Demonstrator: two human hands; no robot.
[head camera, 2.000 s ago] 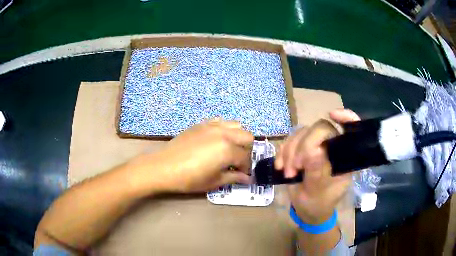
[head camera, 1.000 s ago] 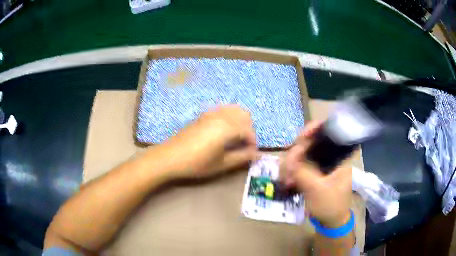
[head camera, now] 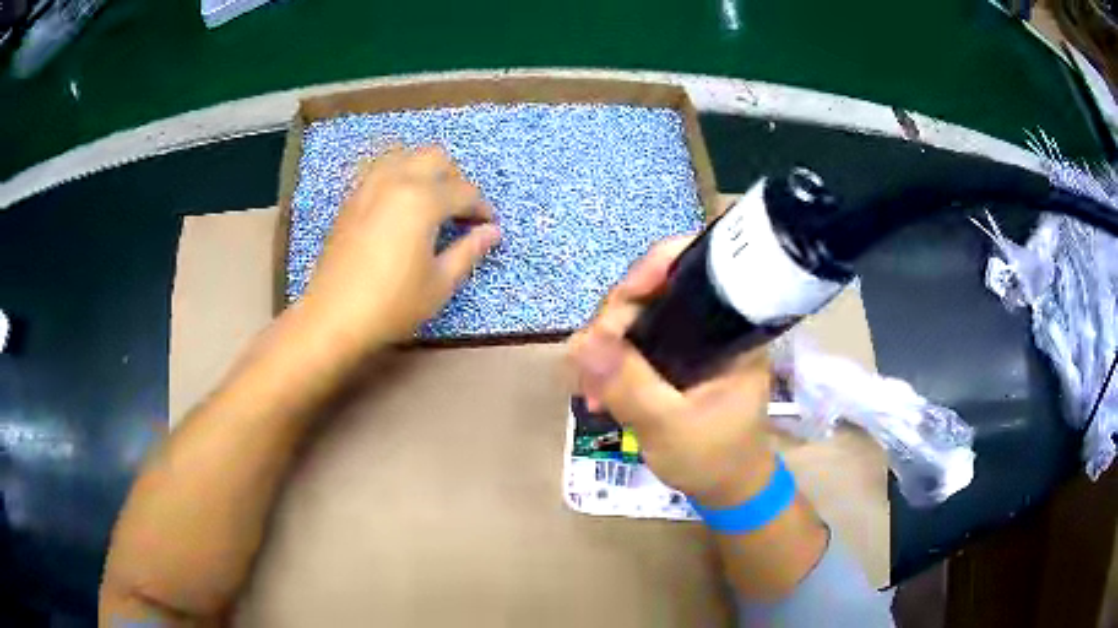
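My right hand (head camera: pixel 687 405) grips the thick black electric screwdriver (head camera: pixel 723 294), its white-banded cable end raised toward me and its tip hidden. Under it lies the white socket housing (head camera: pixel 613 491), open side up, with a green circuit board (head camera: pixel 598 444) and yellow block partly visible. My left hand (head camera: pixel 399 245) is over the left half of the cardboard screw tray (head camera: pixel 497 88), fingers curled at the silvery-blue screws (head camera: pixel 589 184). I cannot tell if it holds a screw. A clear-bagged cord (head camera: pixel 883 417) lies right of the housing.
The tray and housing lie on a tan cardboard mat (head camera: pixel 429 491) on a black bench. A green conveyor (head camera: pixel 552 43) with pale edging runs behind, with a white unit (head camera: pixel 233 10) at its far left. The screwdriver cable (head camera: pixel 969 196) curves right, above bagged white units (head camera: pixel 1067 294).
My left hand has moved from beside the housing up and left over the screws. My right hand has tilted the screwdriver's rear end up from its lower, near-level pose and now covers the housing's right part.
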